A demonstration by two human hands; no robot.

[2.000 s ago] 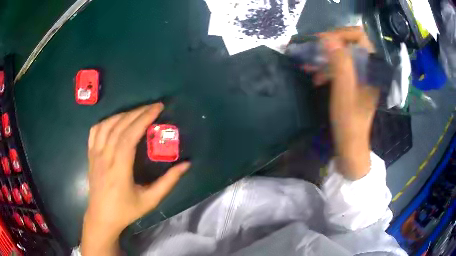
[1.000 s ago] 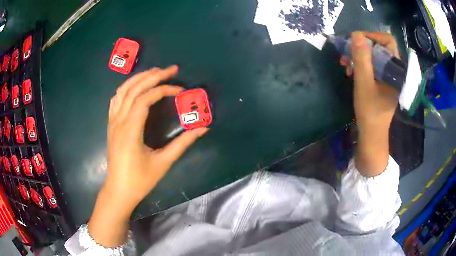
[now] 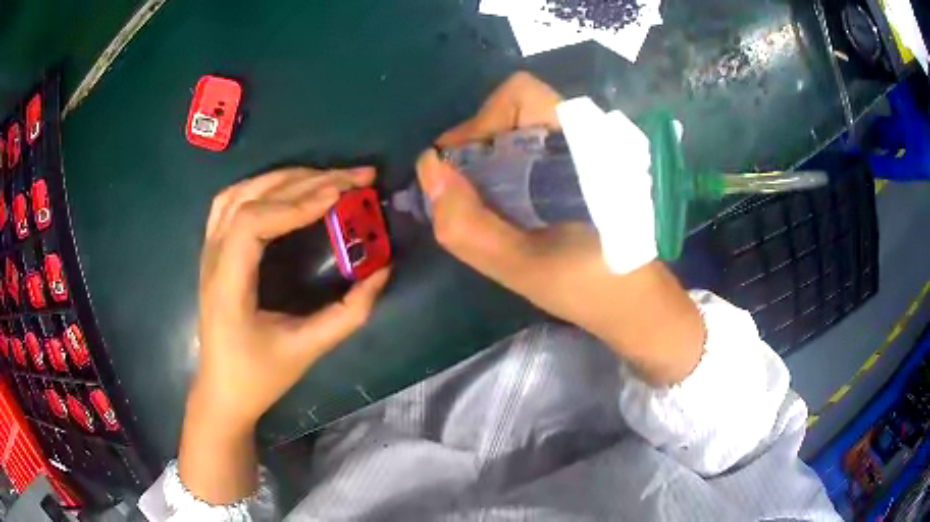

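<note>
My left hand holds a red housing by its ends between fingers and thumb, tilted on edge. My right hand grips the dispensing syringe like a pen, pointing left; its tip is at the housing's right side. I cannot tell if it touches. White paper wraps the syringe's rear, with a green adapter cap and clear air hose behind it. A second red housing lies on the dark green bench at upper left.
A black parts tray with red housings stands at the left, an orange-red crate beyond it. Speckled white papers lie at the top. An empty black tray is below the bench edge at right. A blue bin is at upper right.
My right hand has brought the syringe left from the speckled papers to the housing. The housing, earlier lying flat between my left fingers, is now gripped and tilted. The view has shifted slightly.
</note>
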